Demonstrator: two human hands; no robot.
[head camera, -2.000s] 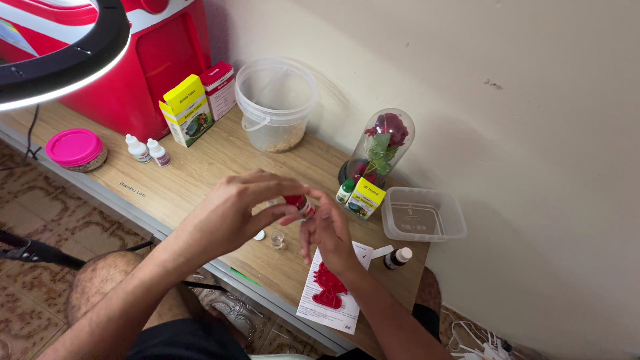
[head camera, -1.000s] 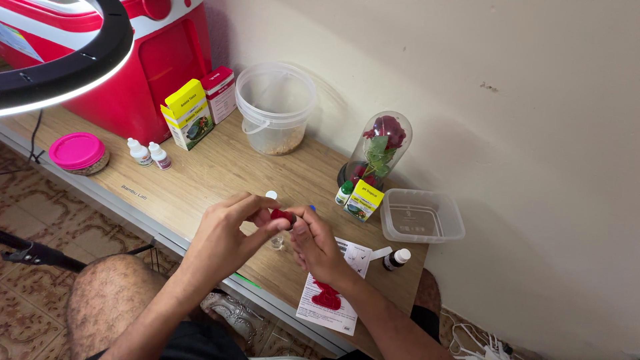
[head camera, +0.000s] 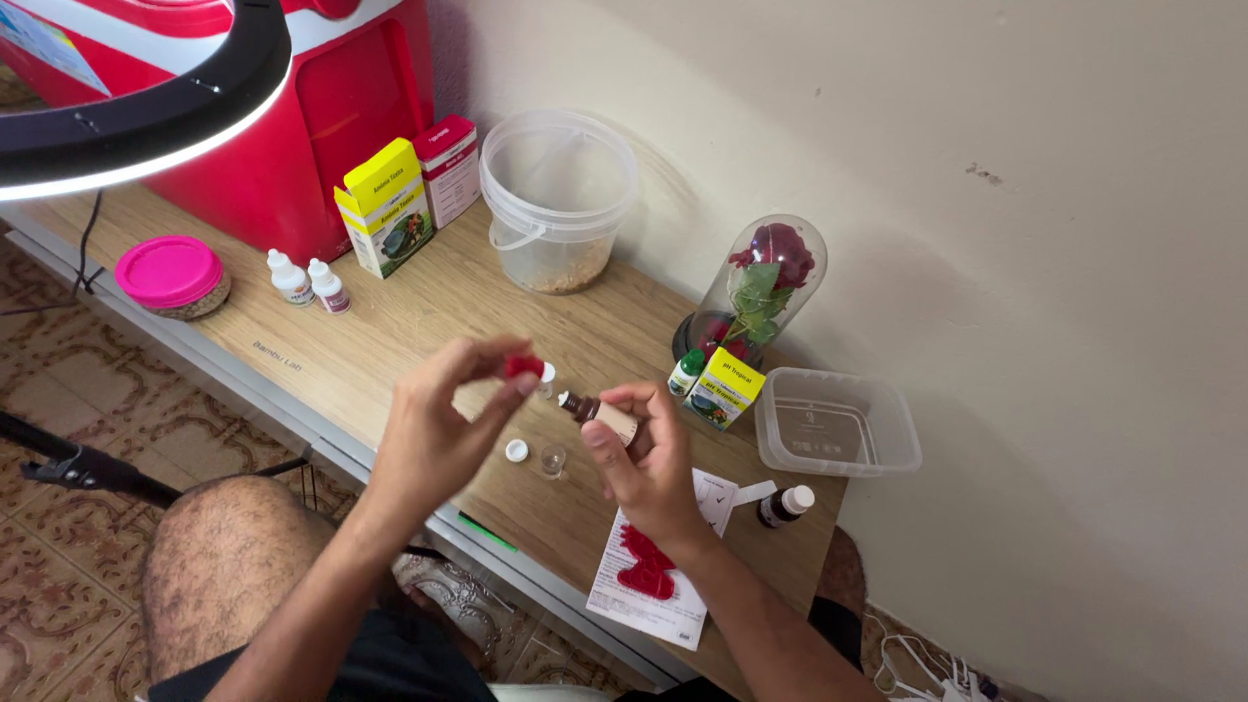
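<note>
Between thumb and fingers, my left hand (head camera: 444, 419) pinches a red cap (head camera: 525, 367). My right hand (head camera: 648, 463) holds a small brown dropper bottle (head camera: 609, 419) with a pale label, tilted, its uncapped white tip facing the left hand. Cap and bottle are apart. Below them on the wooden table lie a white cap (head camera: 517, 450) and a small clear cup (head camera: 553, 461). Another small white-topped item (head camera: 547, 378) stands partly behind the red cap. Under my right forearm, a red plastic piece (head camera: 646, 567) rests on a printed sheet (head camera: 682, 624).
A dark bottle with white cap (head camera: 785, 505), a clear tray (head camera: 838, 425), a yellow box (head camera: 723, 388), a green-capped bottle (head camera: 686, 372) and a rose dome (head camera: 765, 283) stand right. A clear bucket (head camera: 558, 195), boxes, white bottles and a pink-lidded jar (head camera: 173, 273) stand farther left.
My hands were close together around the red-capped item; now they are apart, with the red cap off the bottle and in my left hand.
</note>
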